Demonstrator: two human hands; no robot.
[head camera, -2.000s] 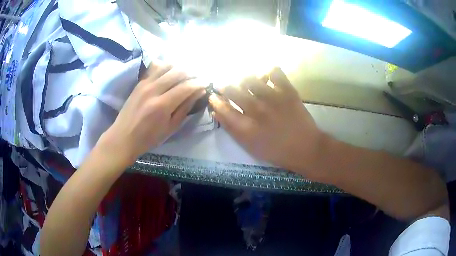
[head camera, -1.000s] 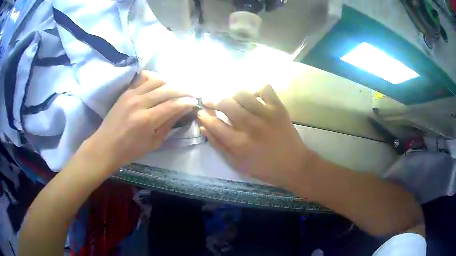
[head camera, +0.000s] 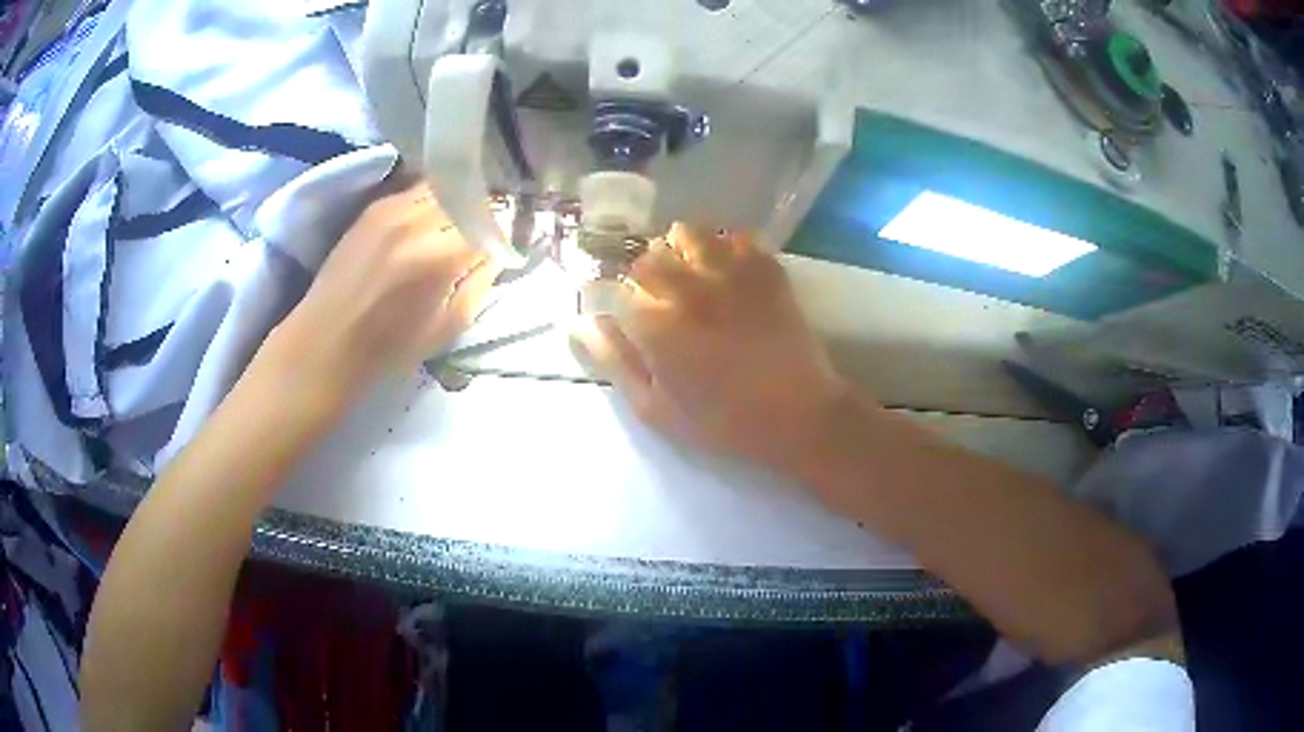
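Observation:
My left hand (head camera: 393, 279) is bent at the left of the needle area, its fingertips near the presser foot (head camera: 544, 229). My right hand (head camera: 722, 336) is just right of the needle, thumb and fingertips close together beside the metal parts. Glare and the fingers hide whether either hand grips cloth. A bundle of pale cloth with black stripes (head camera: 215, 79) lies left of the needle, against my left hand. The off-white sewing machine head (head camera: 744, 72) stands above my hands.
A glowing white panel in a teal surround (head camera: 987, 233) is right of the needle. Open scissors (head camera: 1094, 419) and grey cloth (head camera: 1201, 486) lie at the right. The table has a worn green edge (head camera: 601, 586). A red basket (head camera: 336, 651) is below.
The view has shifted, showing more of the machine head. My hands have moved apart. The small dark piece seen earlier between my fingertips no longer shows. Glare around the needle is smaller.

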